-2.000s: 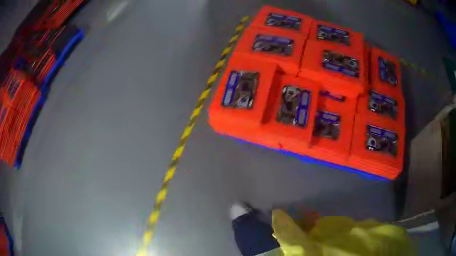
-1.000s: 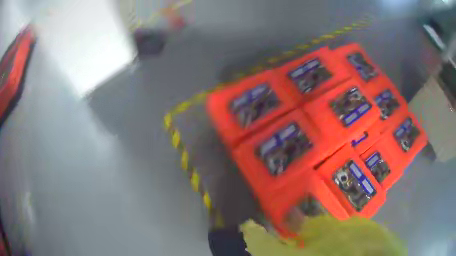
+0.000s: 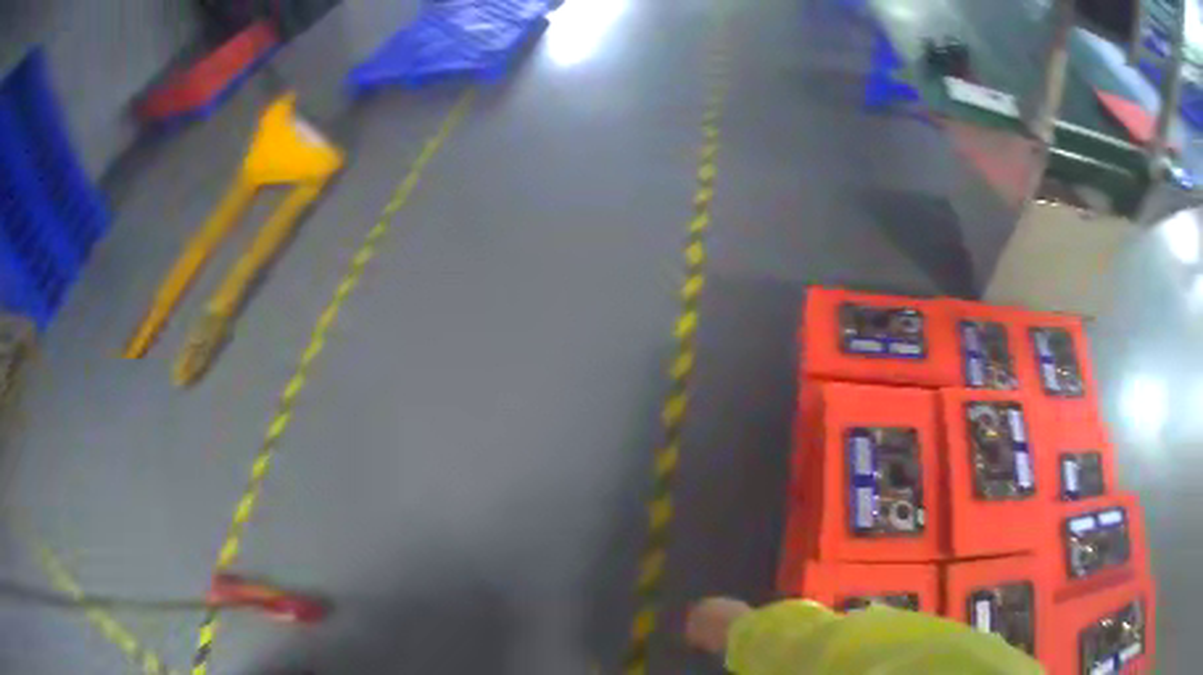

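Red-orange foam tray stacks (image 3: 943, 528) stand side by side at the right, on the floor. Rectangular recesses hold dark, reflective panels (image 3: 885, 481) with blue-purple and pale strips. My right hand (image 3: 715, 622) is small and blurred at the bottom, just left of the nearest trays, at the end of a yellow sleeve. Its fingers are not clear, and I cannot tell whether it holds anything. My left hand is out of the picture.
A yellow pallet truck (image 3: 293, 156) stands at the upper left. Blue pallets (image 3: 449, 46) lie at the top; more blue plastic (image 3: 46, 198) is at the left edge. Yellow-black tape (image 3: 686, 303) runs along the floor. A red object (image 3: 271, 600) lies lower left. A green-topped bench (image 3: 976, 59) is upper right.
The view has swung, bringing the pallet truck and blue pallets into sight. The tray stacks now sit farther right and lower. The hand at the sleeve's end now shows; the dark shape beside it is gone.
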